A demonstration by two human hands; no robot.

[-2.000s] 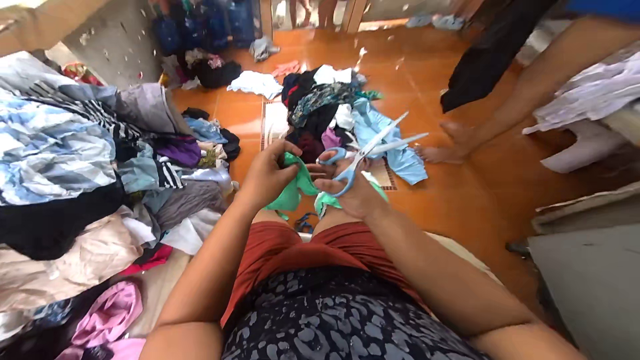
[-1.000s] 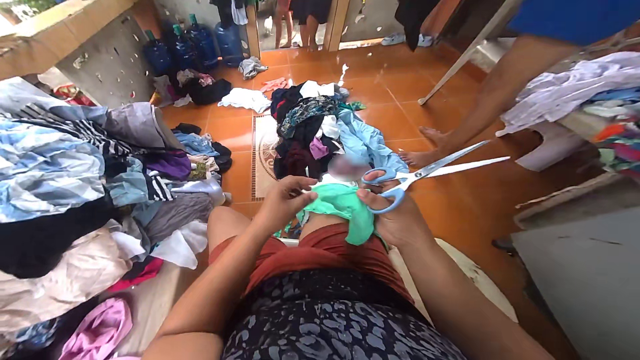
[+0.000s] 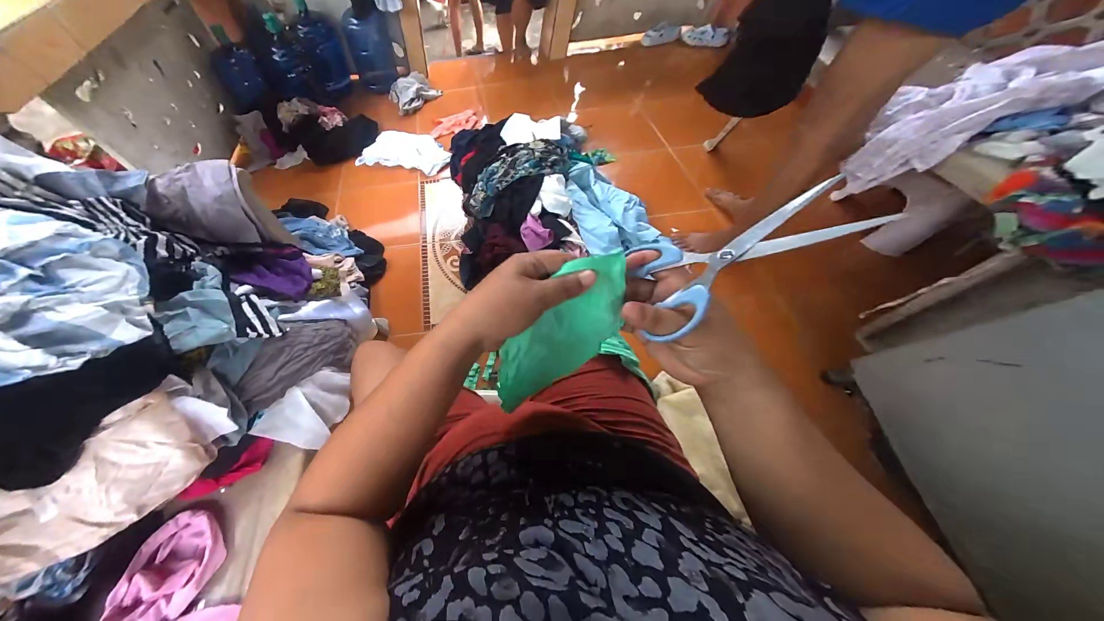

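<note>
My left hand (image 3: 539, 293) pinches the top edge of a piece of green cloth (image 3: 561, 336), which hangs down over my lap. My right hand (image 3: 681, 328) has its thumb and fingers at the loops of light blue-handled scissors (image 3: 726, 257). The blades are spread apart and point away to the right. The right fingertips are close behind the cloth's right edge; whether they touch it is unclear. More green fabric (image 3: 625, 352) lies on my right thigh.
Mixed clothes (image 3: 517, 190) are heaped on the tiled floor ahead. A large clothes pile (image 3: 78, 285) fills the left side. Blue water jugs (image 3: 319, 56) stand at the back left. A person's bare leg (image 3: 828, 129) and a grey panel (image 3: 992, 431) are at the right.
The green cloth lay spread across my lap one second ago and now hangs from my left hand. The scissors stay in my right hand, with their blades now spread wider. The view has shifted.
</note>
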